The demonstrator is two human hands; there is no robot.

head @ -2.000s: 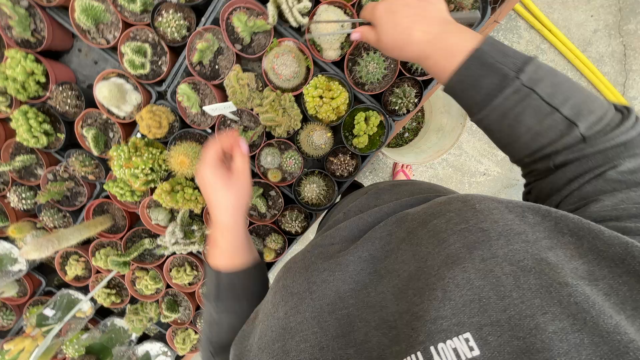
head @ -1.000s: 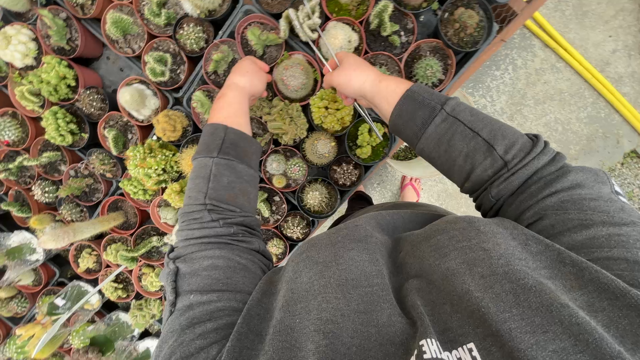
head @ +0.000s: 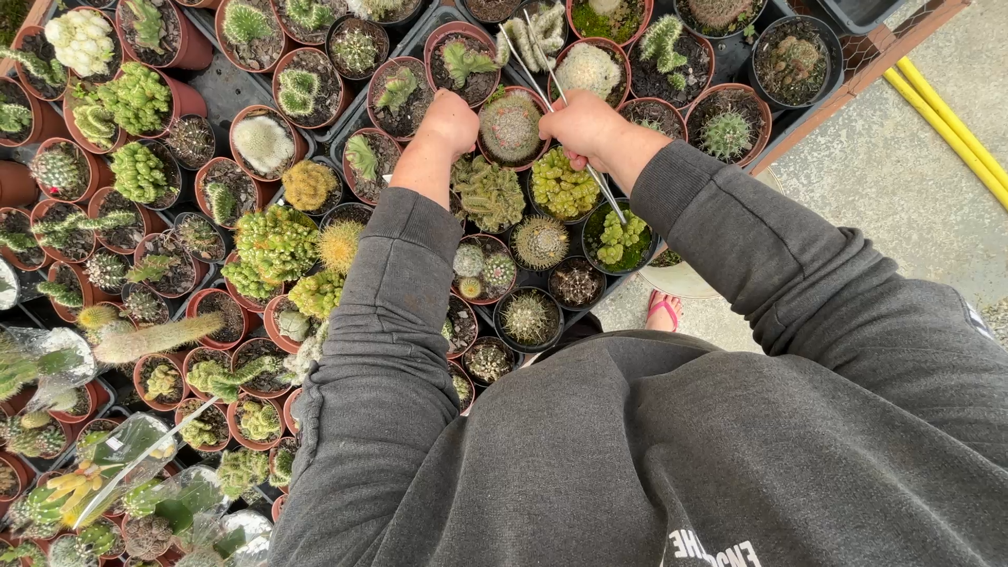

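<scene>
Long metal tweezers [head: 602,183] are in my right hand [head: 587,130], their two thin prongs spread and pointing up and left over the pots. Beside that hand, a round cactus with small reddish dots [head: 510,126] grows in a brown plastic pot. My left hand [head: 451,124] is on the other side of this pot, fingers curled near its rim; whether it grips anything cannot be told. Just above my left hand is a pot with a crested green cactus [head: 466,61]. Below the hands stand a lumpy crested cactus [head: 488,193] and a yellow-green knobby cactus [head: 563,183].
Many potted cacti crowd black plastic trays [head: 232,61] on the left. A wooden edge with wire mesh [head: 894,59] bounds them at the upper right. Yellow pipes [head: 949,130] lie on the concrete floor beyond. Plastic-wrapped cacti [head: 130,441] fill the lower left.
Since two seconds ago, my left hand has moved up to beside the reddish-dotted cactus. My right hand, with the tweezers, has come down and left to the same pot.
</scene>
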